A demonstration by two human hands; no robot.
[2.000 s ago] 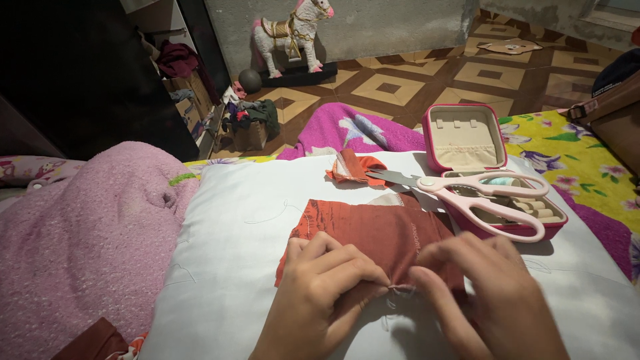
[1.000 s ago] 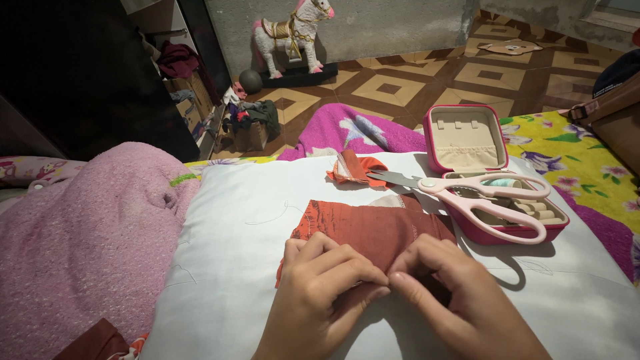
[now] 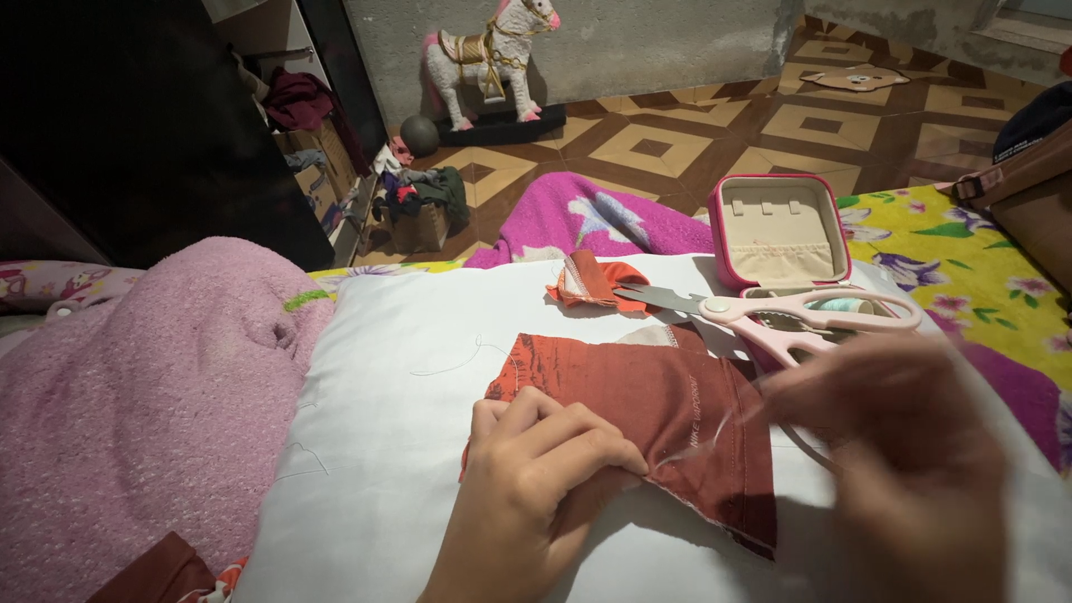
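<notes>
A rust-red piece of fabric (image 3: 645,385) with printed writing lies on a white pillow (image 3: 377,377). My left hand (image 3: 544,477) pinches its near edge between thumb and fingers. My right hand (image 3: 896,410), blurred, is raised to the right of the fabric with its fingertips together; a pale thread (image 3: 720,431) runs from the pinched edge toward it. Whether a needle is between those fingers cannot be made out. Beyond the right hand, pink-handled scissors (image 3: 729,308) rest across an open sewing case (image 3: 779,230), which holds a thread spool (image 3: 840,306). The blades touch an orange-red fabric scrap (image 3: 596,280).
A pink fleece blanket (image 3: 167,377) is heaped left of the pillow, and a purple blanket (image 3: 595,218) lies behind it. Loose threads (image 3: 469,360) are on the pillow. A brown bag (image 3: 1022,201) sits at the right edge. A toy horse (image 3: 486,67) stands by the wall.
My right hand has moved away from my left hand, up and to the right, with the thread now stretched between them. The fabric's right part has come into view. My left hand stays at the edge.
</notes>
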